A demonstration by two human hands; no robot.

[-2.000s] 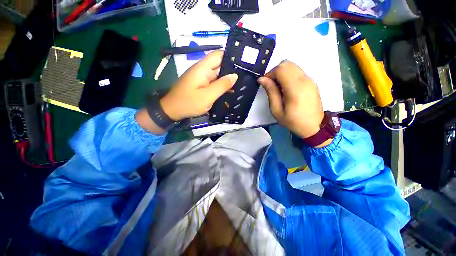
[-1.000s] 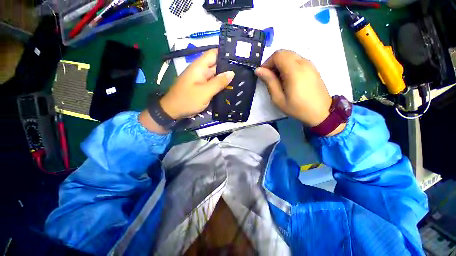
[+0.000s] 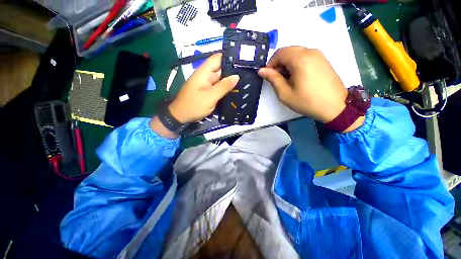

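A black phone rear inner cover (image 3: 243, 101) with small silver and orange marks and a pale square near its top end is held upright over the white paper. My left hand (image 3: 204, 93) is shut on its left edge, thumb on its face. My right hand (image 3: 306, 83) is at its right edge, with thumb and forefinger together by a thin line across the cover below the pale square. Whether the fingertips pinch the cover's edge or a thin piece there is too small to tell.
An electric screwdriver (image 3: 392, 50) lies at right. A black phone (image 3: 127, 88), a perforated plate (image 3: 87, 97) and a multimeter (image 3: 54, 129) lie at left. A pen box (image 3: 119, 30) is at upper left. Dark tweezers (image 3: 194, 59), a light-blue rod (image 3: 208, 41) and blue picks lie behind my left hand.
The view has shifted, so the bench things appear further right. The cover is more upright than two seconds ago. My left hand keeps its hold; my right fingers stay at the cover's right edge.
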